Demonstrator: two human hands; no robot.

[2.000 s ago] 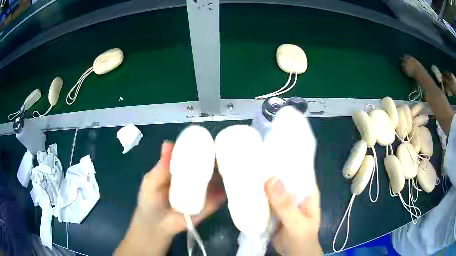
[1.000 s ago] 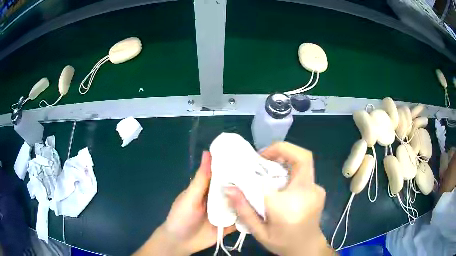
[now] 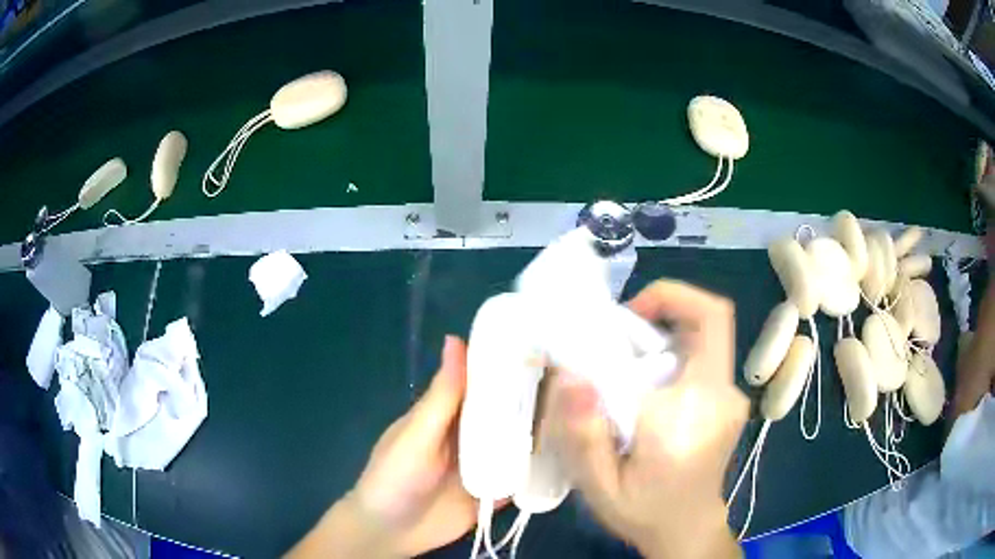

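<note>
My left hand [image 3: 420,470] holds cream-white corded bars side by side near the bottom centre; one corded bar [image 3: 496,404] stands upright, overexposed to white. Thin cords hang below them. My right hand [image 3: 655,437], blurred, holds a bunched white wiping cloth [image 3: 589,328] against the upper right of the held bars. The cloth and fingers hide part of the second bar. Behind the cloth is a squat bottle with a round metal top [image 3: 607,222], its body mostly covered.
Green conveyor belt [image 3: 589,109] with spaced corded bars, beyond the grey rail [image 3: 327,232] and upright post [image 3: 458,120]. Bundle of bars [image 3: 835,278] at right. Crumpled cloths [image 3: 158,393] and another bottle [image 3: 57,278] at left. Small crumpled wipe [image 3: 276,282]. Another person's arm [image 3: 974,339] at right edge.
Since the earliest frame, the hands have come together and the bars are side by side in my left hand. The cloth has spread upward over the bottle. Bars on the belt have shifted right.
</note>
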